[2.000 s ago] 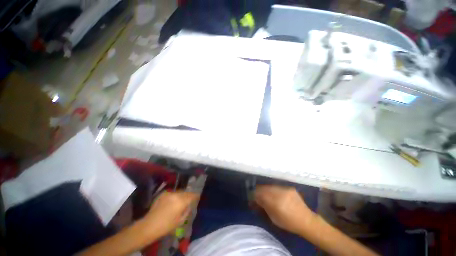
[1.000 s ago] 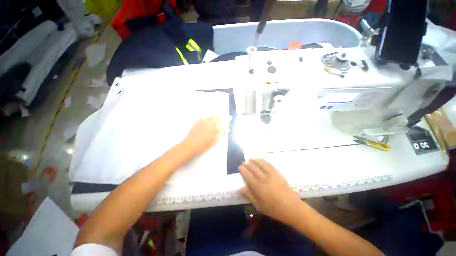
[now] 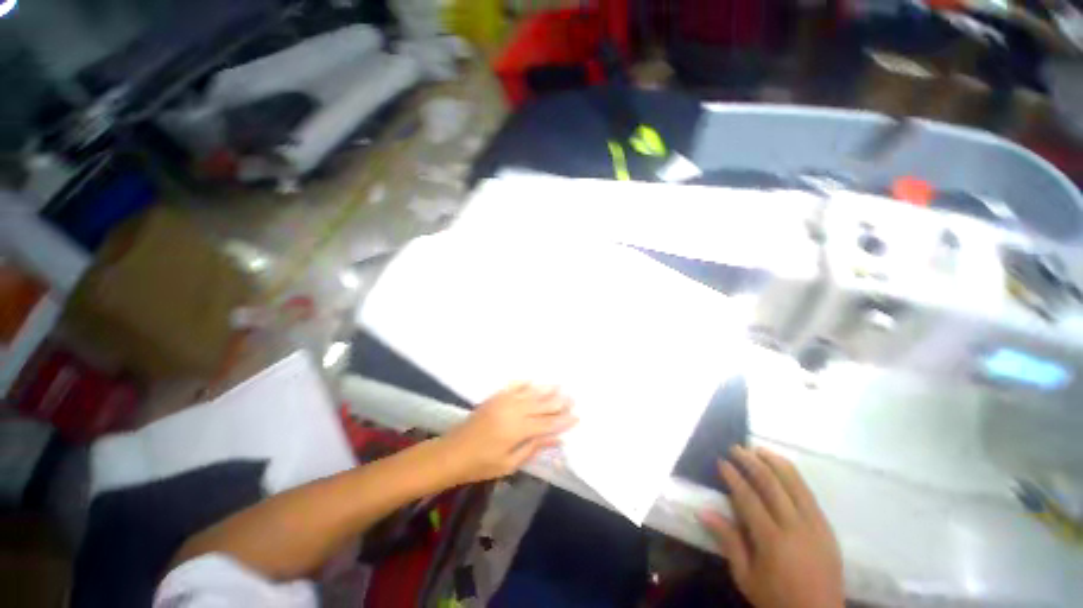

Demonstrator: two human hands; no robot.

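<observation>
A large white sheet [image 3: 534, 309] lies slanted on the sewing table, with one corner over the front edge. Navy cut panel [image 3: 713, 437] shows beside and beneath it, also at its left edge. My left hand [image 3: 511, 434] is at the sheet's front edge, fingers bent and thumb below, gripping it. My right hand [image 3: 784, 529] has its fingertips on the navy panel's near corner, thumb apart at the table edge; whether it pinches the cloth is unclear. The white sewing machine [image 3: 926, 267] stands to the right, blurred.
A pale blue-grey tub [image 3: 879, 143] is behind the table. A navy bundle with yellow-green tape [image 3: 558, 137] lies at the back left. White and navy pieces [image 3: 214, 439] lie at lower left. Yellow-handled snips [image 3: 1045, 505] are at the right. A cardboard box [image 3: 160, 291] stands on the floor.
The view has swung left. The white sheet has turned askew over the navy panel. My left hand has moved from the sheet's right side to its front edge. My right hand remains by the panel's near corner.
</observation>
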